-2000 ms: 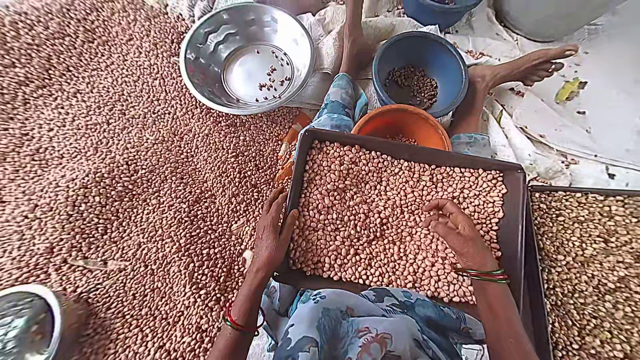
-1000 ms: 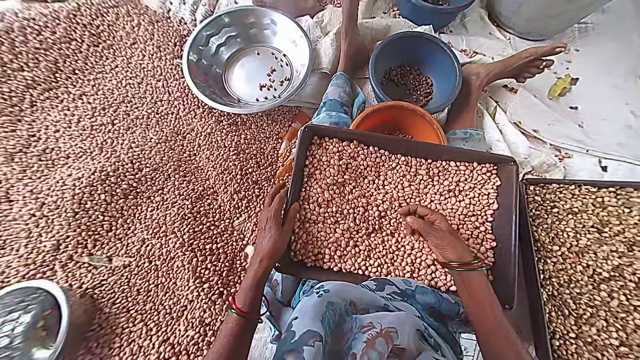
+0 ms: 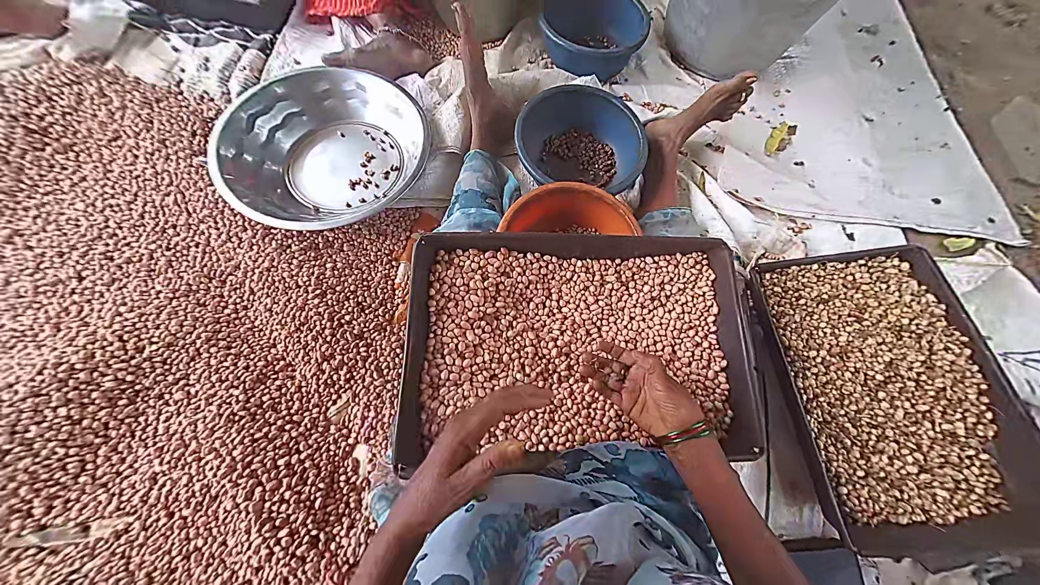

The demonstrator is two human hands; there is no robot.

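Note:
A dark rectangular tray (image 3: pixel 746 390) full of pinkish-brown nuts or beans (image 3: pixel 569 305) rests on my lap. My left hand (image 3: pixel 479 435) is over the tray's near edge at the left, thumb apart from the fingers, with nothing seen in it. My right hand (image 3: pixel 642 386) is palm up above the nuts at the right, fingers curled round a few small pieces. Beyond the tray's far edge stands an orange bowl (image 3: pixel 569 207), partly hidden by it. Behind that, a blue bowl (image 3: pixel 581 106) holds darker pieces.
A large heap of nuts (image 3: pixel 187 366) spreads at the left. A steel basin (image 3: pixel 321 146) with a few dark pieces stands at its far side. At the right lies a second dark tray (image 3: pixel 918 256) of paler nuts. Another blue bowl (image 3: pixel 595 36) and a grey container (image 3: pixel 731 32) are at the back.
My left hand has left the tray's left side and moved over its near part. My right hand has turned palm up. The view has shifted, showing more of the right tray.

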